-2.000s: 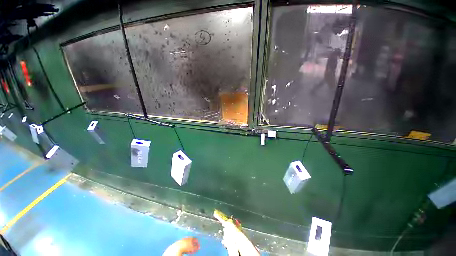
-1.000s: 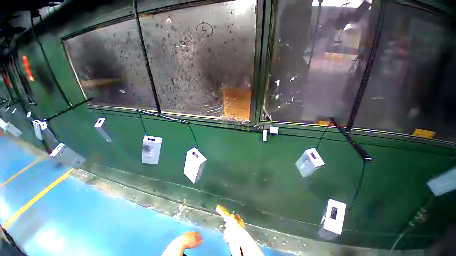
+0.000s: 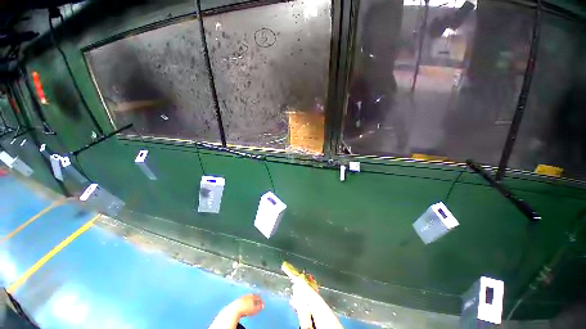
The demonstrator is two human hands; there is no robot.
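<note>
Light-grey box-shaped housings hang on thin wires before the green wall. The nearest to my hands is a housing above them. Another housing hangs right of centre, and one with a dark slot hangs low at the right. My right hand, at the bottom centre, holds a narrow yellow thing, apparently a wiping cloth. My left hand is just left of it, small and blurred, with its fingers curled; nothing shows in it. Neither hand visibly touches a housing.
Black hanger bars hang at the right and left. Behind are large dirty windows with an orange-tan panel. More housings hang at the left. A low kerb borders the blue floor with yellow lines.
The housings and hanger bars have shifted to the right. The far-right housing seen earlier is out of view. My hands stay at the bottom centre, the yellow thing still in my right hand.
</note>
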